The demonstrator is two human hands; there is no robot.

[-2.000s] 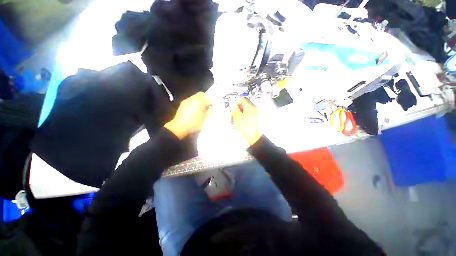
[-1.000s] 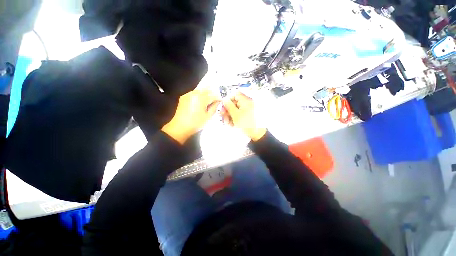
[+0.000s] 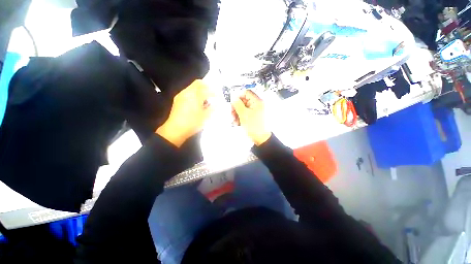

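My left hand point(image 3: 189, 111) is over the white table left of the needle area, fingers curled; glare hides whether it grips anything. My right hand point(image 3: 250, 114) is just right of it, a small gap between them, fingers bent together; what they hold, if anything, cannot be told. The needle area point(image 3: 251, 82) shows as small metal parts beyond my fingertips. The white sewing machine point(image 3: 341, 51) with blue stripe lies beyond and to the right. Black garment panels point(image 3: 62, 124) lie left of my left hand, and more dark cloth point(image 3: 162, 46) lies beyond it.
Shears with orange-red and yellow handles point(image 3: 345, 112) lie right of my right hand, beside small black pieces point(image 3: 367, 102). A measuring tape point(image 3: 188, 175) runs along the front edge. A red stool point(image 3: 316, 159) and a blue bin point(image 3: 403, 136) stand below the table at the right.
My hands were close together at the needle a second ago; now my left hand is farther left, leaving a gap. The view has shifted, so the table and cloth appear farther left.
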